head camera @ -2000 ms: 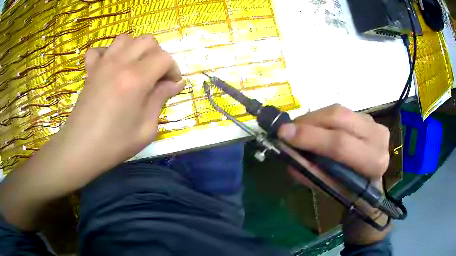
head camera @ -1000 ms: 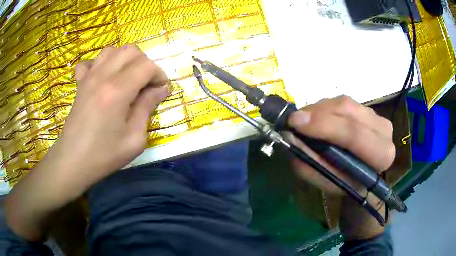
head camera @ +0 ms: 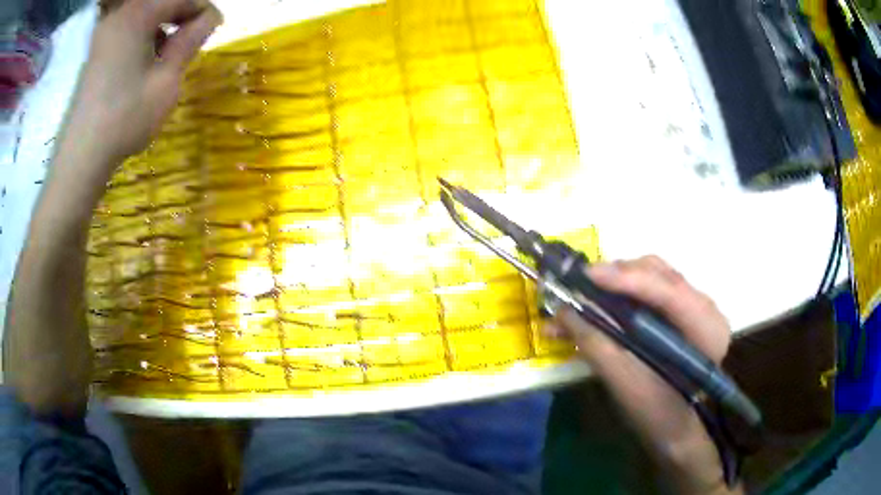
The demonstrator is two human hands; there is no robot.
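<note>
My right hand holds the black soldering iron, its tip pointing up-left over the middle of the amber film sheet. The thin metal feed tube runs beside the barrel, its end close to the tip. I cannot tell whether the tip touches the sheet. My left hand is beyond the sheet's far left corner, fingers bent, cut slightly by the top edge; whether it holds anything is unclear. Dark wavy lead wires lie in rows over the left part of the sheet. The view is blurred.
A black box stands on the white bench at the right, with black cords beside it. A second amber sheet hangs at the far right edge. A blue bin is below it. A reddish thing lies far left.
My left hand has moved away from the wires near the iron tip to the far left corner. The view has shifted, showing more of the sheet. The iron remains in my right hand.
</note>
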